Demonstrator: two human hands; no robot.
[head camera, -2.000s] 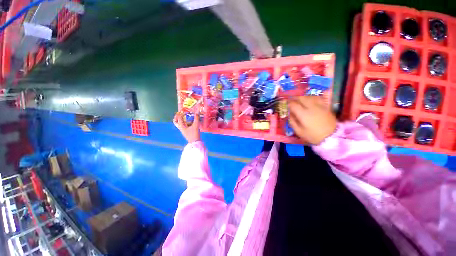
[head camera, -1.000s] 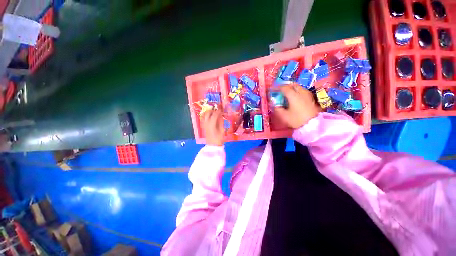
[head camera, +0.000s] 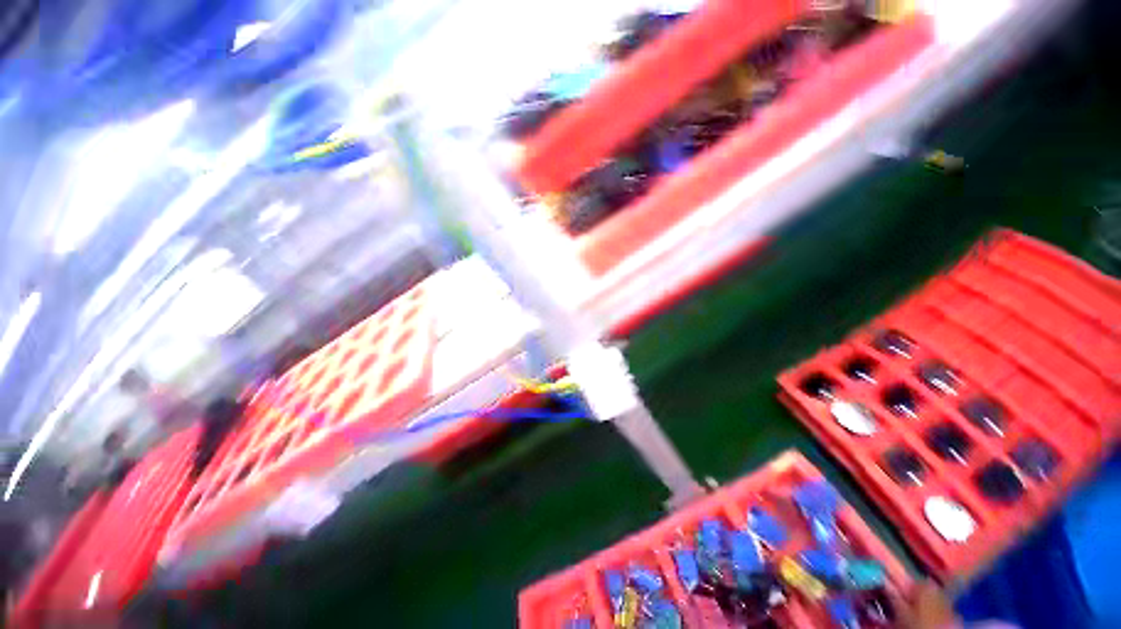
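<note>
A red-orange clip tray (head camera: 652, 538) lies on the green bench at the bottom of the view, cut off by the lower edge. Its compartments hold a jumble of blue, turquoise and yellow binder clips (head camera: 750, 541). A red-orange cell tray (head camera: 1057, 320) lies to its right, tilted in view, with round black watch-like units (head camera: 947, 440) in some pockets; a couple look white. A blurred bit of my right hand (head camera: 934, 611) shows at the clip tray's lower right corner, cut off by the edge; its fingers cannot be made out. My left hand is out of the picture.
A pale post (head camera: 541, 277) rises from the bench behind the clip tray. On the raised white shelf are a red tray (head camera: 688, 86) of mixed items and a grid-patterned red tray (head camera: 332, 393). A blue object (head camera: 1026, 584) is under the cell tray. Much is motion-blurred.
The view has swung up towards the shelf, so the clip tray sits at the bottom edge. My left hand has left the picture and my right is almost out.
</note>
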